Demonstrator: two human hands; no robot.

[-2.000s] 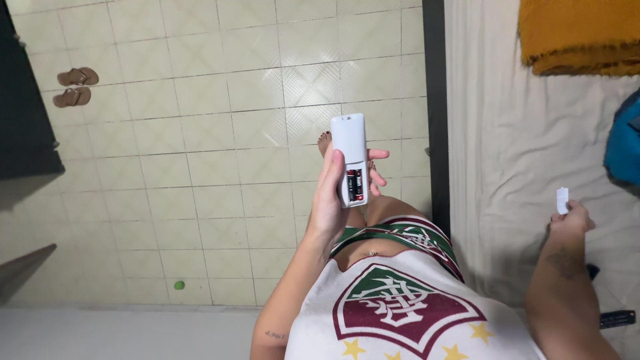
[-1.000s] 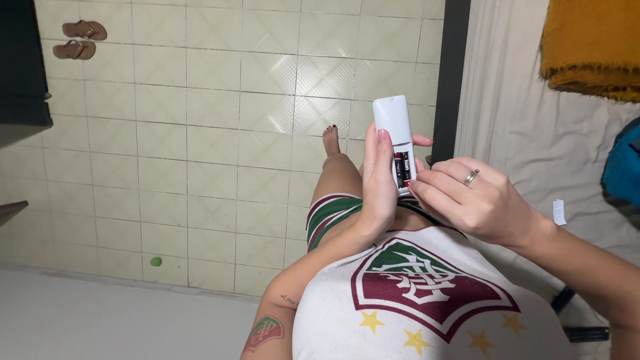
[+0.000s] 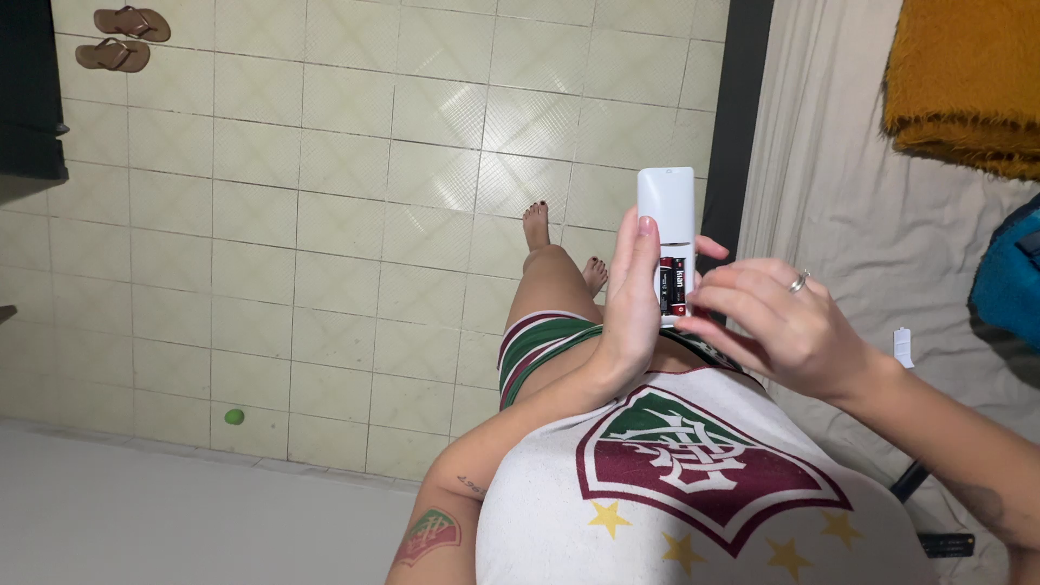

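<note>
A white remote control (image 3: 666,205) lies upright in my left hand (image 3: 635,301), its back facing me and its battery compartment uncovered. Two black and red batteries (image 3: 673,286) sit side by side in that compartment. My right hand (image 3: 780,325), with a ring on one finger, is at the compartment's lower right edge, fingertips beside the batteries; whether it pinches anything is not clear. On the bed sheet to the right lies a small white battery cover (image 3: 903,348).
The bed (image 3: 821,162) holds an orange fuzzy blanket (image 3: 963,81), a blue cloth item (image 3: 1011,280) and a black object (image 3: 946,544). Brown flip-flops (image 3: 114,55) and a small green object (image 3: 234,417) lie on the tiled floor. Dark furniture (image 3: 28,97) stands at left.
My right hand, earlier over the bed with the white cover, has come to the remote's battery compartment. The cover now lies on the sheet. My left hand still holds the remote.
</note>
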